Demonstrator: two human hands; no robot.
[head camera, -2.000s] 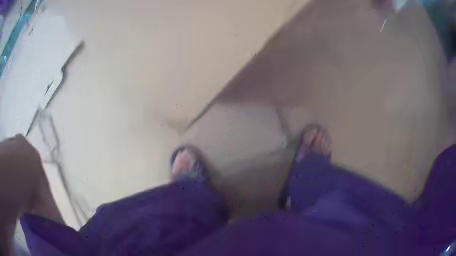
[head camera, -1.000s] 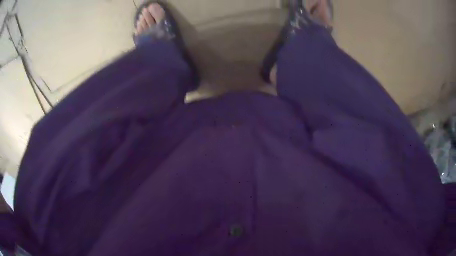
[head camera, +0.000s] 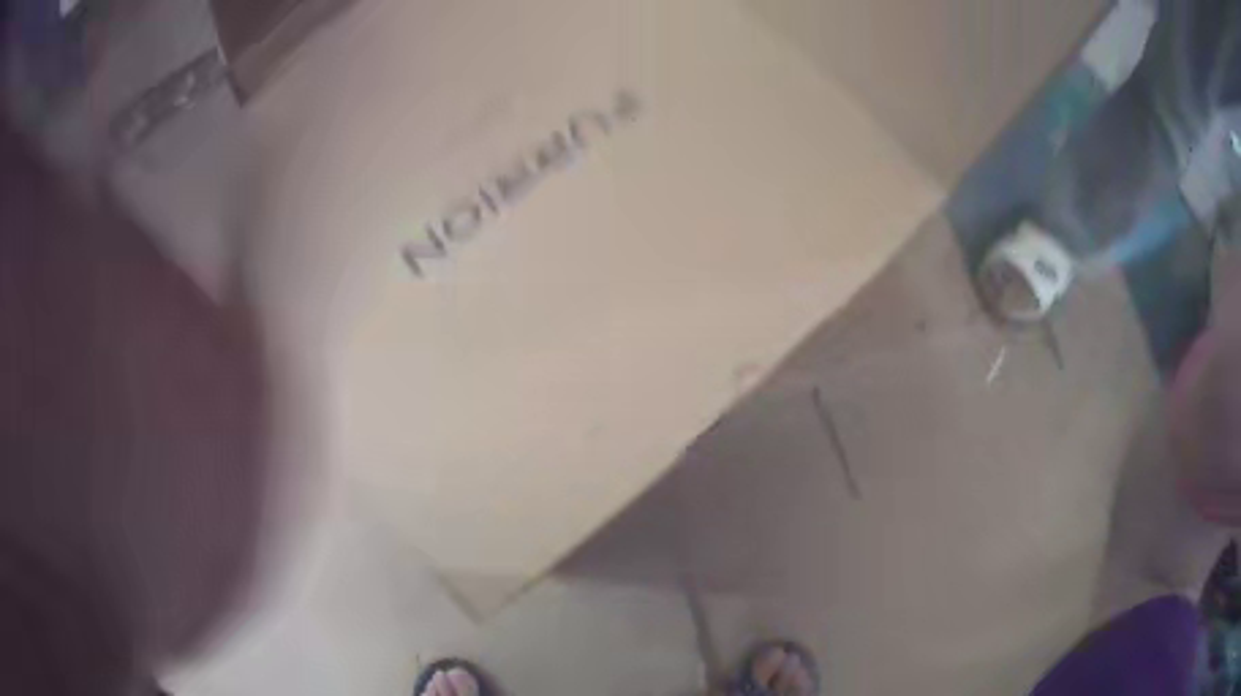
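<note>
A large brown corrugated carton with dark "FURRION" print stands or lies in front of me, one corner pointing towards my feet. The print reads upside down. A big, dark, blurred shape covers the left side, very close to the camera; it looks like my left arm or hand, and no fingers can be made out. A pinkish blurred shape is cut off at the right edge; I cannot tell whether it is my right hand. Neither shape clearly touches the carton.
A small white-and-brown ring, perhaps a tape roll, lies on the floor right of the carton. Flattened cardboard covers the floor there. Blurred plastic-wrapped goods are at the upper right. My sandalled feet show at the bottom edge.
The view has swung up from my purple clothing to the carton. My feet now sit at the bottom edge. The dark blurred shape has come in at the left.
</note>
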